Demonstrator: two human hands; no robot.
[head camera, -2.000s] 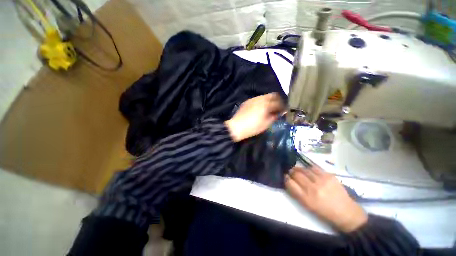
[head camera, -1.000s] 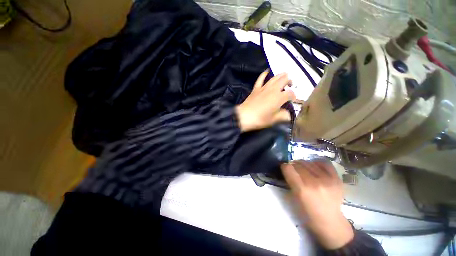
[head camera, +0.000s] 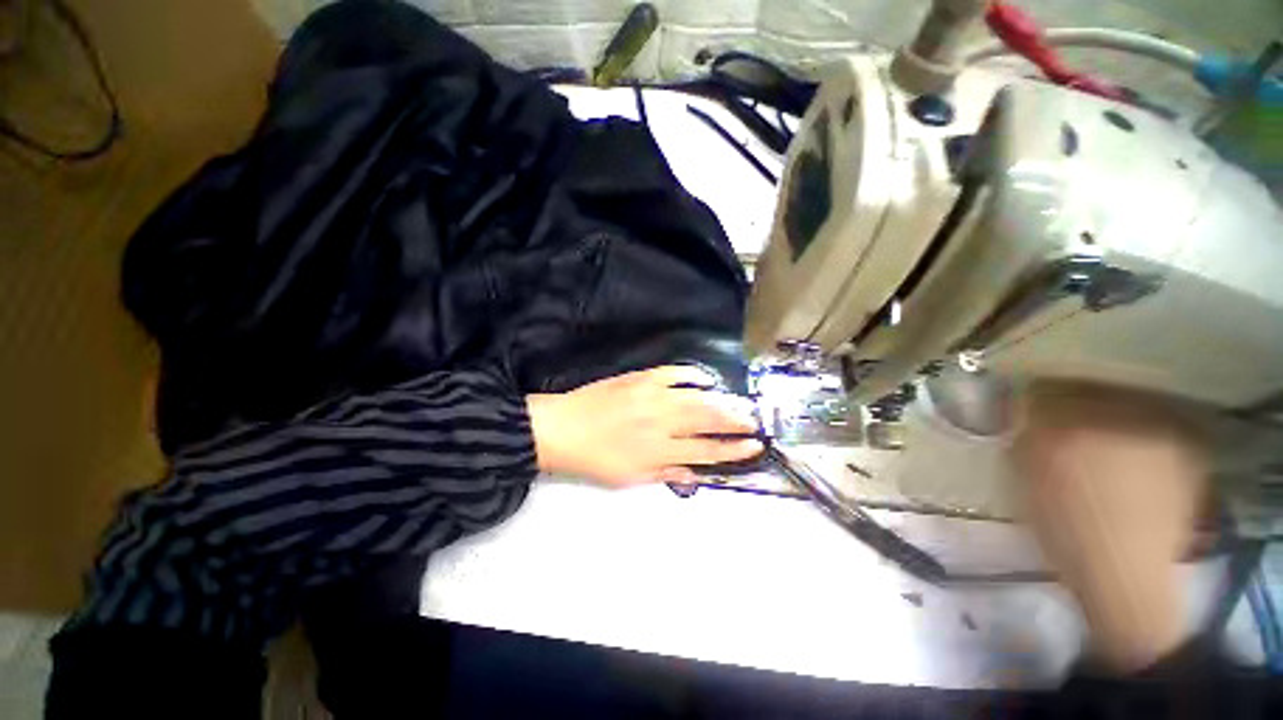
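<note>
A large black shiny garment (head camera: 422, 239) lies bunched left of the needle. My left hand (head camera: 647, 426) lies flat on its edge, fingertips just left of the lit presser foot (head camera: 781, 387); whether it grips the cloth is unclear. The cream-white sewing machine (head camera: 1098, 211) stands at the right. A narrow black strip (head camera: 858, 523) runs from the foot toward the lower right across the bed. My right hand (head camera: 1112, 492) is blurred beside the machine bed at the right, partly hidden under the machine arm; its fingers cannot be made out.
A green-handled tool (head camera: 625, 45) lies at the back by the brick-patterned wall, near loose black cords (head camera: 746, 106). A brown cardboard sheet (head camera: 71, 352) is at the left. The white tabletop (head camera: 605, 577) shows along the front, with small dark scraps at the right.
My left hand has moved down to the cloth edge beside the foot. My right hand has left the foot and moved right. The black strip right of the foot is now exposed.
</note>
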